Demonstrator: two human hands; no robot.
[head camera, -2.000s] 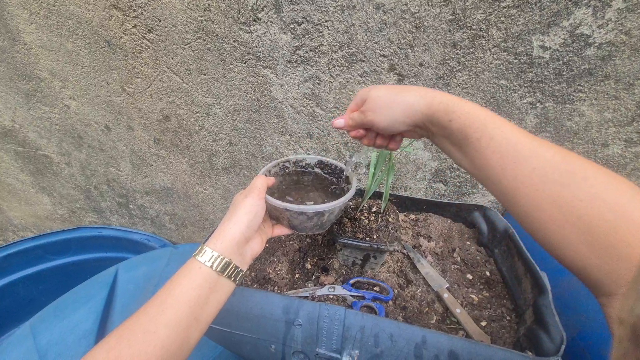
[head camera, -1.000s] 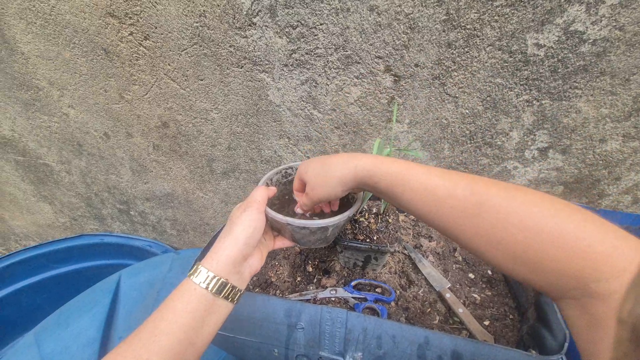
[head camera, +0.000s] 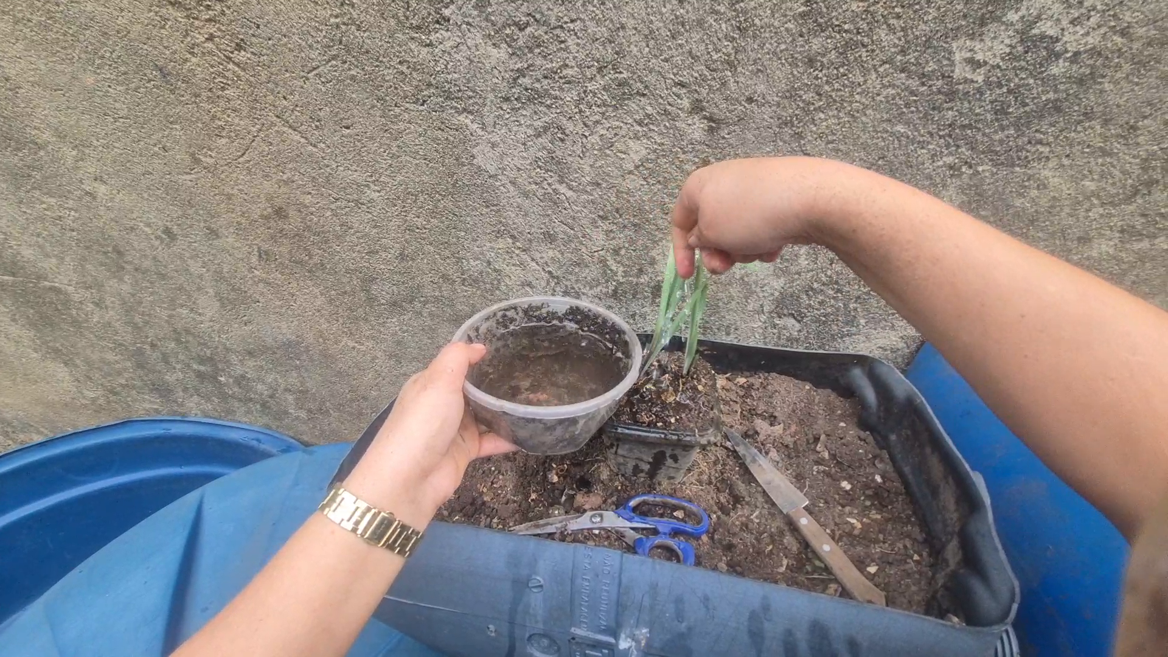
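Note:
My left hand (head camera: 433, 429), with a gold watch on its wrist, grips the rim and side of a clear plastic bowl (head camera: 566, 429) of murky brownish water. Over a small potted plant with long green leaves (head camera: 680, 315) hangs my right hand (head camera: 730, 219), fingers pointing down and bunched near the leaf tops. Water drips along the leaves. The plant's dark square pot (head camera: 652, 452) sits on soil just right of the bowl. Whether the right fingers touch the leaves cannot be told.
A dark planter (head camera: 912, 401) of soil surrounds the pot. Blue-handled scissors (head camera: 671, 525) lie at its front edge, and a wooden-handled knife (head camera: 826, 547) lies to the right. Blue plastic containers (head camera: 137, 456) stand at the left and right. A rough wall (head camera: 365, 182) rises behind.
My right hand has come up out of the bowl and moved right, over the plant, near where it was two seconds ago. My left hand still holds the bowl.

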